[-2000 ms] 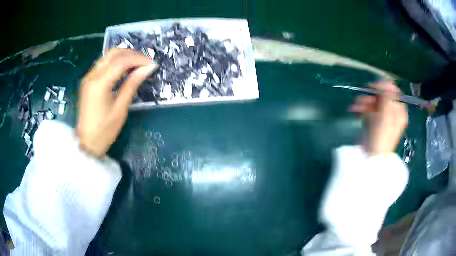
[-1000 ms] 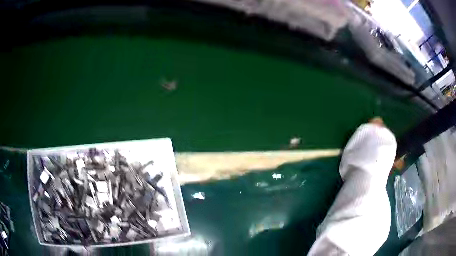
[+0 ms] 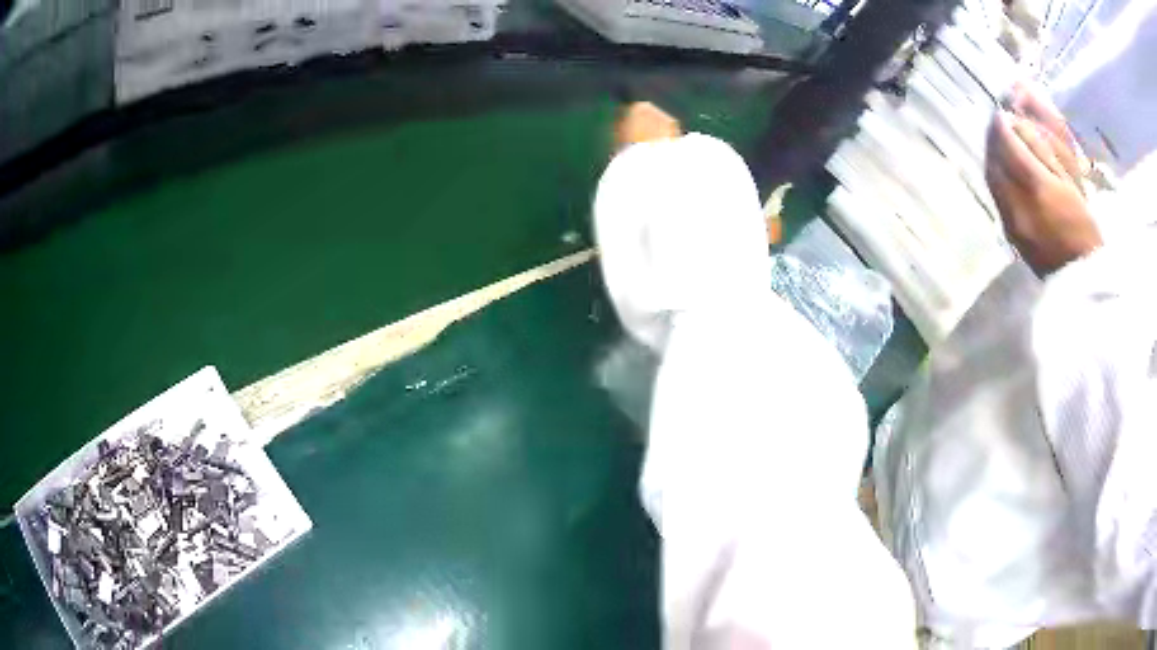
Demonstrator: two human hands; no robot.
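Note:
My right hand (image 3: pixel 650 125) is at the far side of the green bench, small and mostly hidden behind its white sleeve. Whether it holds anything cannot be seen. My left hand is not in view. A white open box (image 3: pixel 282 505) sits tilted in the picture at the lower left, heaped with small silver and black components (image 3: pixel 152 521). It is well away from my right hand. No tweezers or clear rings can be made out.
A crinkled clear bag (image 3: pixel 844 305) lies right of my sleeve, with a small orange thing (image 3: pixel 774 226) beside it. White strips (image 3: pixel 920 191) are stacked beyond. Another person's hand (image 3: pixel 1040 184) and white sleeve are at the right. A pale strip (image 3: pixel 368 349) crosses the green bench (image 3: pixel 419 508).
The view has swung right, so the box now lies at the lower left. My left hand has left the picture. My right arm reaches farther forward. The neighbouring person's hand has come into view.

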